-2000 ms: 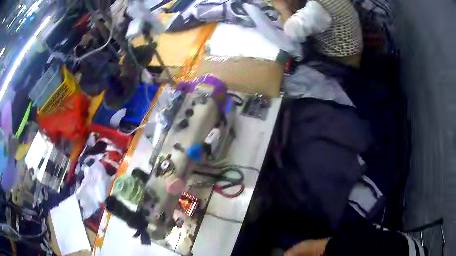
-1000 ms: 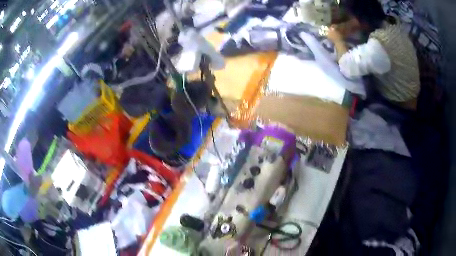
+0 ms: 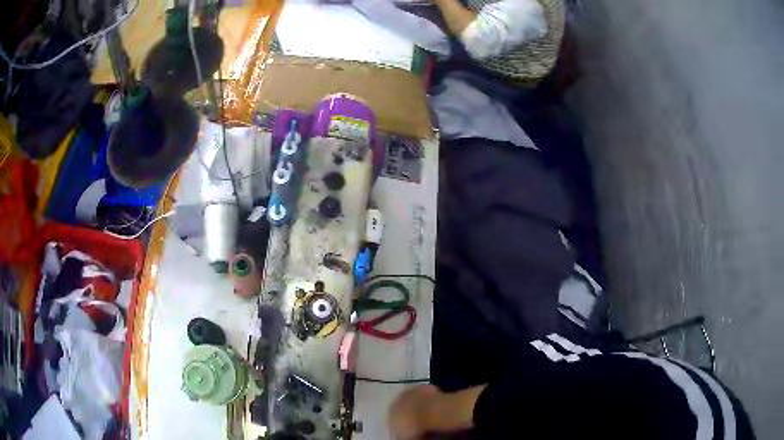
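My right hand [image 3: 421, 412] is at the bottom edge, blurred, at the end of a dark sleeve with white stripes. It is over the white table [image 3: 404, 232], beside the head end of the cream sewing machine [image 3: 314, 258]. Its fingers are unclear, and I cannot tell whether it holds anything. My left hand is not in view. Scissors [image 3: 387, 309] with green and red handles lie right of the machine. Dark navy fabric [image 3: 507, 223] with some white parts hangs or lies along the table's right side.
A green round tension part or cup [image 3: 213, 375] and a white thread cone [image 3: 220, 232] stand left of the machine. A red crate [image 3: 136, 258] holds white and dark pieces. A person's arm [image 3: 499, 30] is at the top. A grey wall [image 3: 670, 172] and wire rack [image 3: 688, 331] are right.
The view has swung, so the machine appears more upright and further left. My right hand and striped sleeve, out of view one second ago, show at the bottom right.
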